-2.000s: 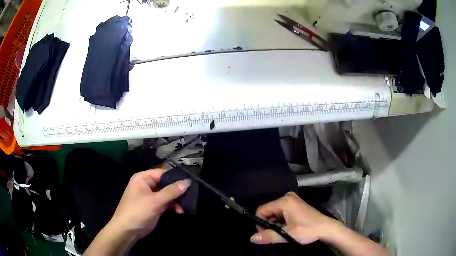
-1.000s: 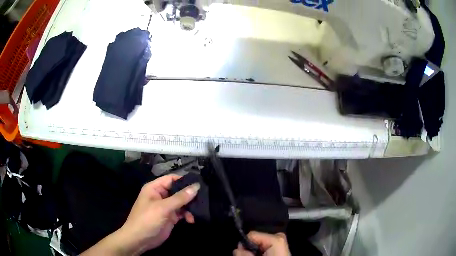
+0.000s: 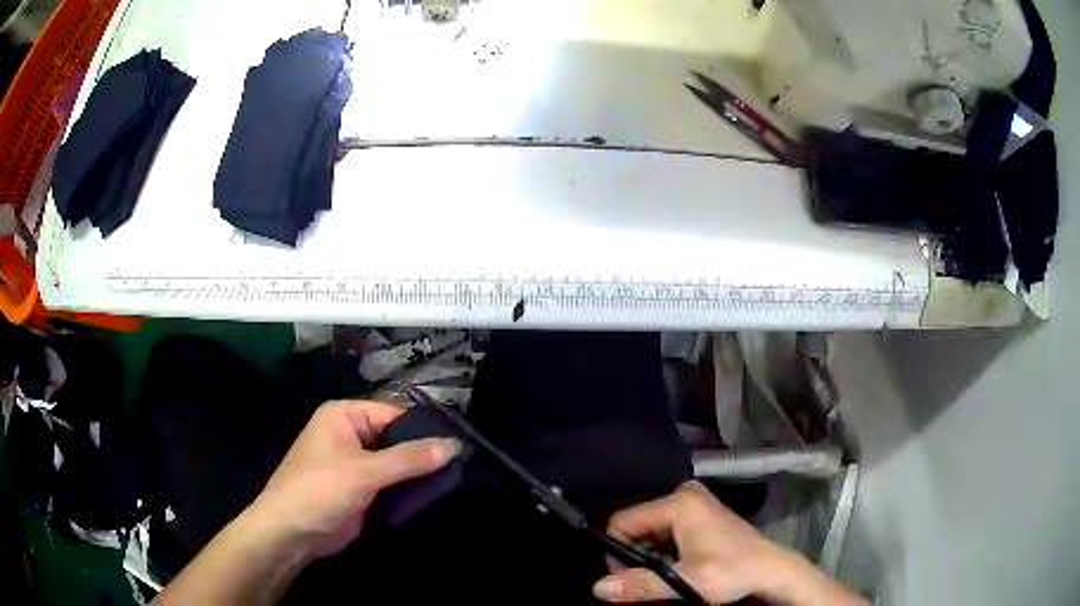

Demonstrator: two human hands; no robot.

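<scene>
My left hand pinches a small dark cut piece between thumb and fingers, below the table edge. My right hand grips the handles of long black fabric shears. The blades point up and left, and their tips lie at the top edge of the cut piece. The blades look nearly closed; whether cloth is between them cannot be told. The lap behind is dark, so the lower edge of the piece is hard to make out.
Two stacks of dark cut pieces lie on the left of the white table. Red and dark thread snips and a black smartphone lie at the right. An orange basket stands left. A dark fleck sits on the ruler edge.
Over the last second the shears have swung from near upright to a left slant, with their tips back at the cut piece. My right hand has moved right. The view has shifted.
</scene>
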